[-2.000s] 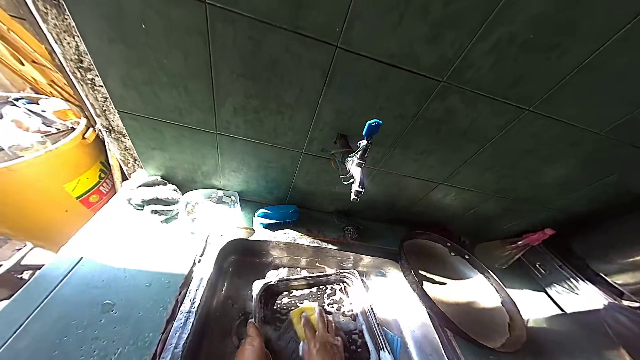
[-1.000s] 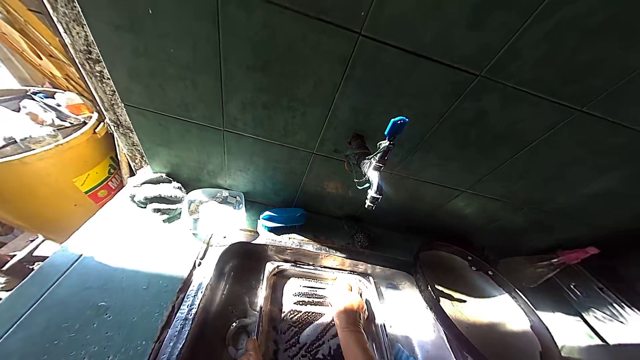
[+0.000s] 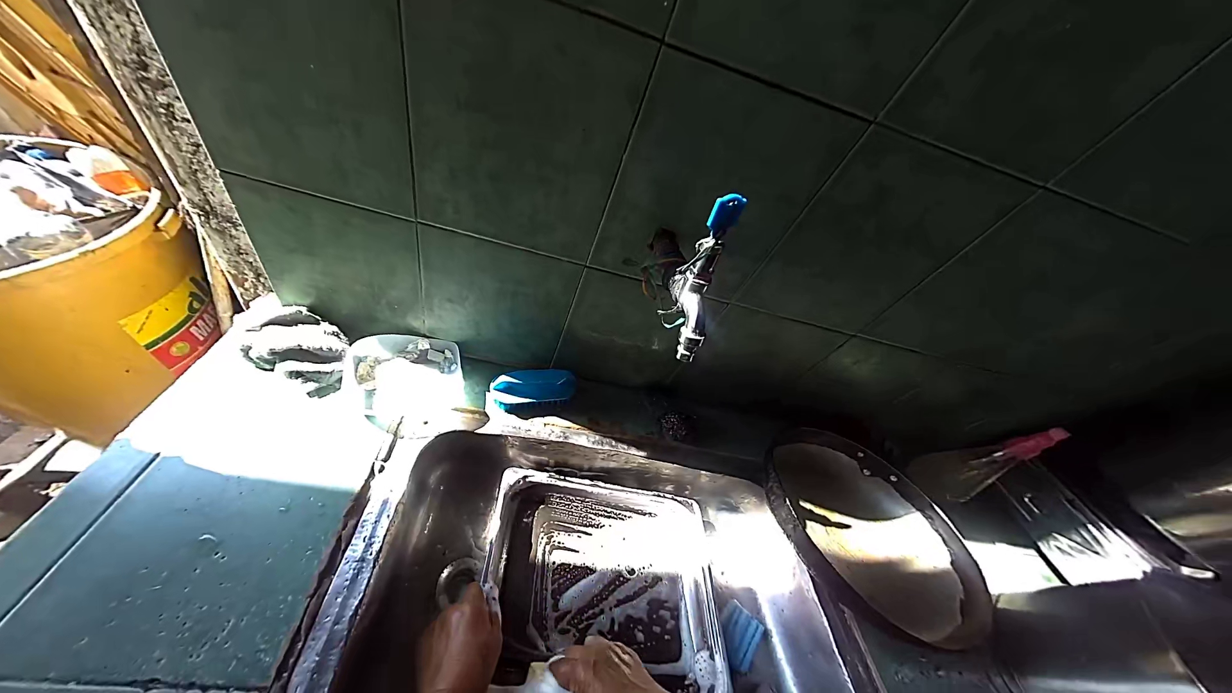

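Observation:
A soapy rectangular metal pan [image 3: 616,568] lies in the stainless steel sink [image 3: 433,491]. My left hand [image 3: 464,643] grips the left rim of the pan, close to the sink drain [image 3: 456,580]. Near the pan's front edge my right hand [image 3: 604,666] holds a pale yellow sponge [image 3: 541,678], only partly in view at the bottom of the frame. Suds streak the pan's floor. A blue striped cloth or sponge [image 3: 741,637] lies in the sink to the right of the pan.
Above the sink a faucet with a blue handle [image 3: 727,214] juts from the tiled wall. A blue scrub brush [image 3: 531,387], a clear plastic tub [image 3: 406,380] and a grey cloth [image 3: 294,348] sit behind. A large round pan [image 3: 876,544] leans at right. The yellow bucket [image 3: 115,327] stands left.
My right hand has come from the pan's upper right part down to its front edge. More of my left hand now shows at the left rim.

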